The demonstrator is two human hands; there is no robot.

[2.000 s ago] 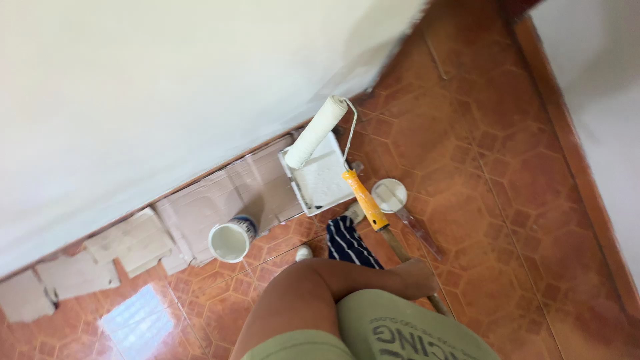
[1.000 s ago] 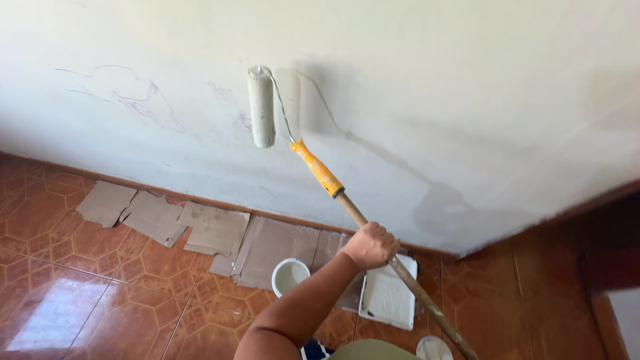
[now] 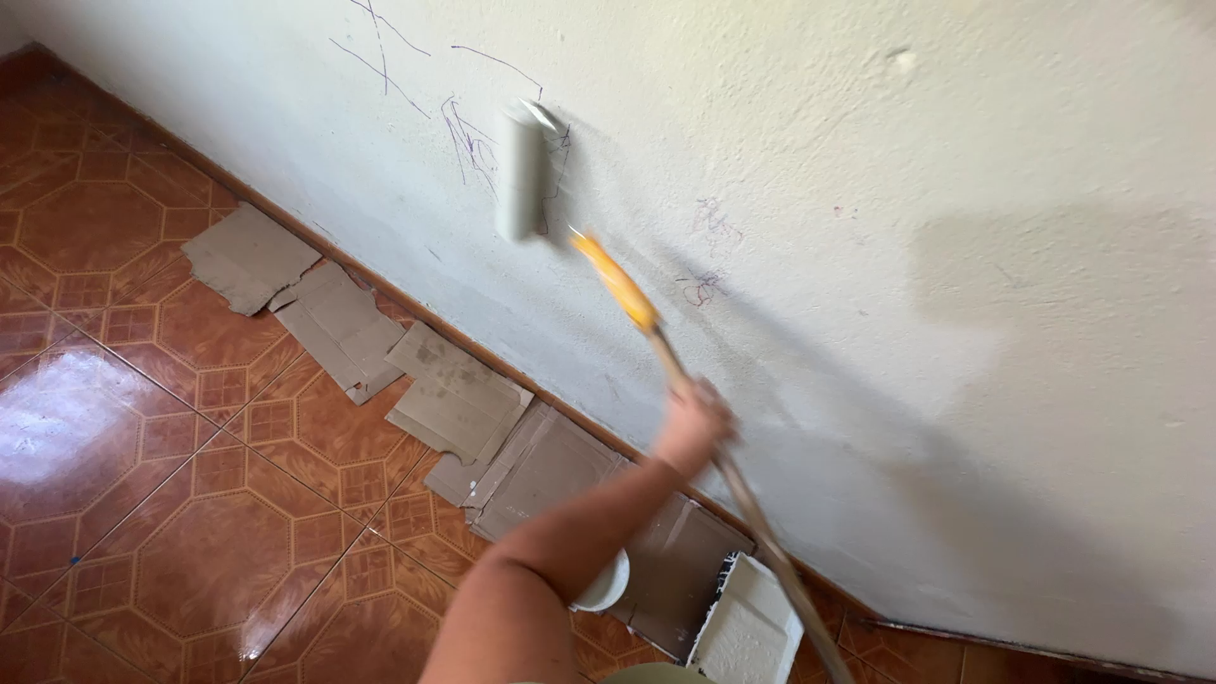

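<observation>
My left hand (image 3: pixel 698 427) is closed around the wooden pole (image 3: pixel 760 527) of a paint roller, below its yellow handle (image 3: pixel 617 280). The white roller cover (image 3: pixel 521 176) is upright, at or just off the white wall (image 3: pixel 836 152), among scribbled lines; blur hides whether it touches. The pole runs down to the bottom edge, passing the right side of a white paint tray (image 3: pixel 750 622) on the floor. Partly behind my left forearm is a white paint container (image 3: pixel 605 584). My right hand is out of view.
Pieces of cardboard (image 3: pixel 456 389) lie along the wooden baseboard (image 3: pixel 328 252) on the glossy orange-brown tiled floor (image 3: pixel 214 560). Purple and reddish scribbles mark the wall, and a darker patch (image 3: pixel 1073 275) shows at the right.
The roller has gone from above the tray up to the wall, held by my left hand. The view has swung toward the wall.
</observation>
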